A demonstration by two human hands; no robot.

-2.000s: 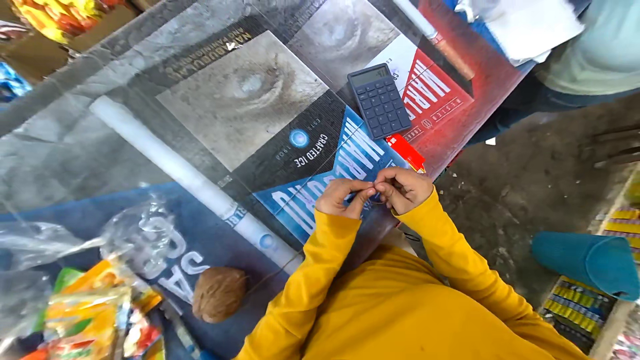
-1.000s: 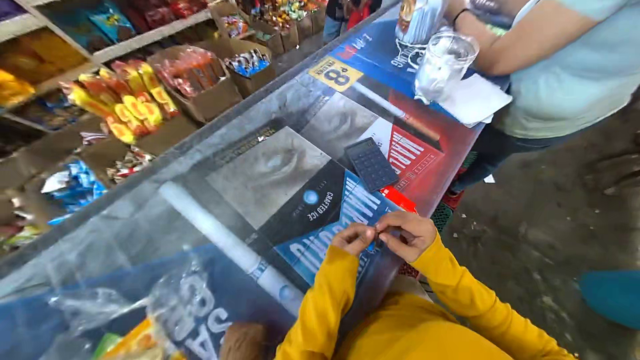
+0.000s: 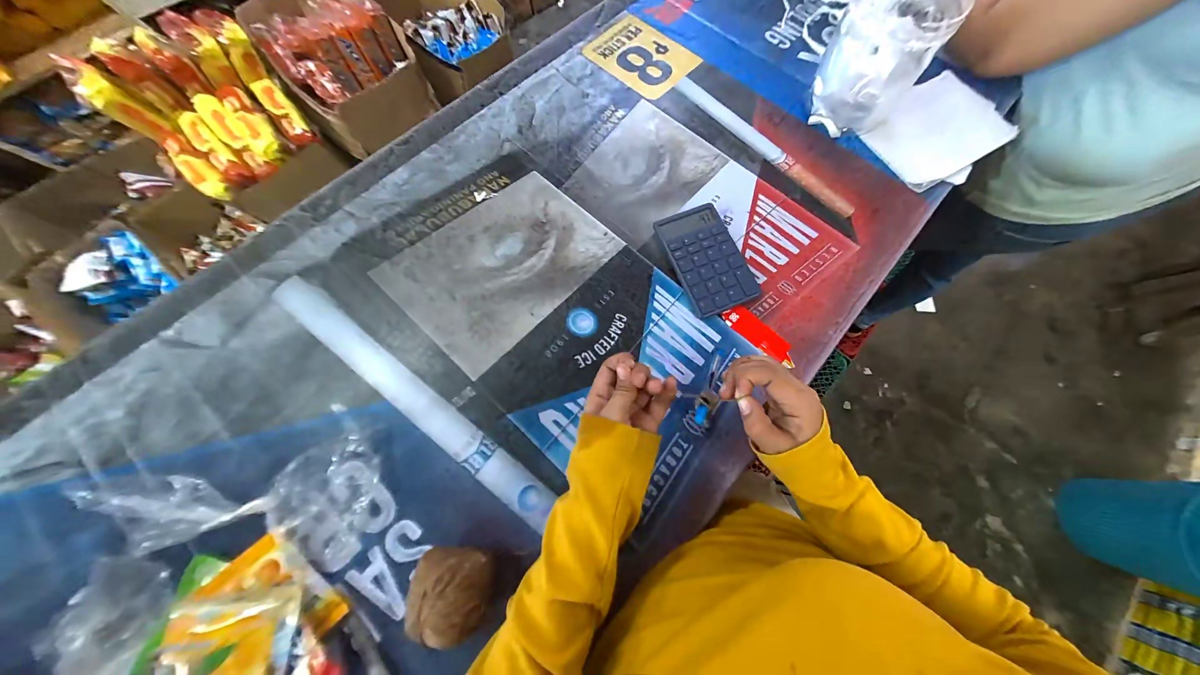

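Note:
Above the printed counter, my left hand pinches what looks like a thin strand, its fingers curled. To its right, my right hand has thumb and forefinger together on a fine strand. Between the hands is a small blue-and-clear object, too small to identify. Just beyond my right hand lies a red packet, touching the lower end of a dark calculator. A brown ball, apparently of twine, rests on the counter left of my left forearm.
Clear plastic bags and colourful packets lie at the counter's lower left. Cardboard boxes of snacks line its far side. At upper right are white papers, a clear plastic bag and another person's arm.
My hands were together at the fingertips and are now apart, with the small blue-and-clear object visible between them. The view has shifted to show more of the snack boxes and the other person.

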